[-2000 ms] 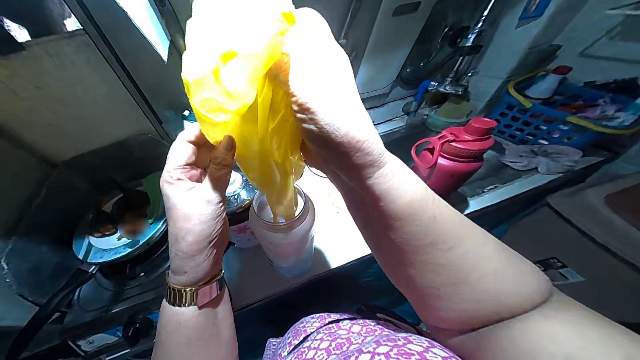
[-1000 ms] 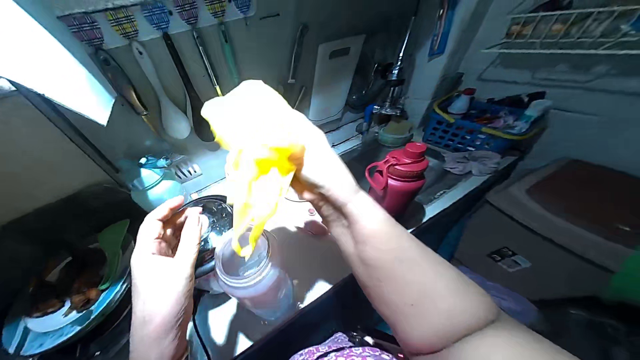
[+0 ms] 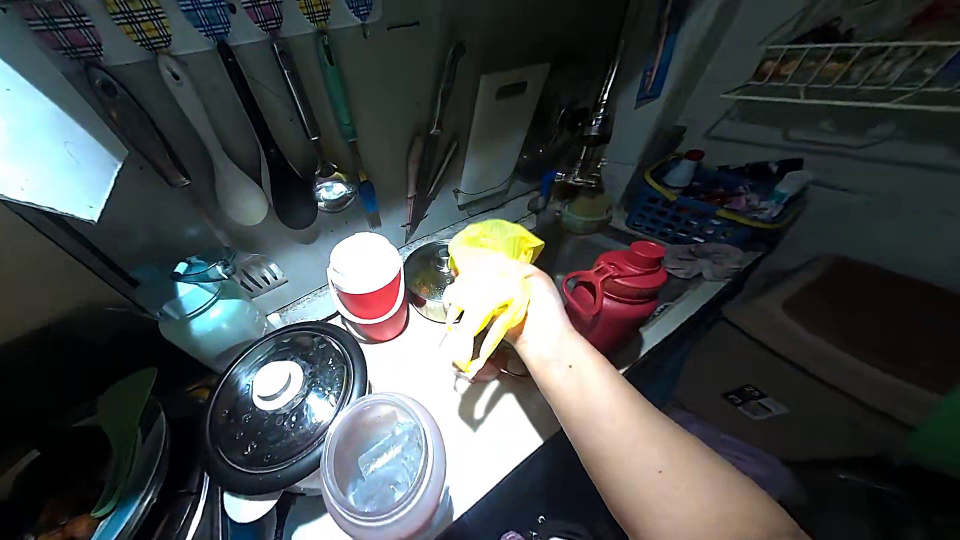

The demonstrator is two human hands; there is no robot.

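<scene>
My right hand grips a crumpled yellow plastic bag over the counter, its loose end hanging down. Washed-out light hides some of the fingers. Below and to the left stands a translucent wide-mouthed jar without a lid, with clear pieces that look like ice inside. A pot with a black-rimmed glass lid is beside the jar. Behind them is a red and white jug, next to a small glass lid. My left hand is out of the picture.
A red bottle stands right of my hand, near a blue basket. At the left are a teal kettle and a plate with a green utensil. Spoons and a ladle hang on the wall by a white cutting board.
My right hand has carried the yellow bag away from above the jar, toward the back right. My left hand, earlier near the bag and then by the pot lid, has left the view. The view has shifted.
</scene>
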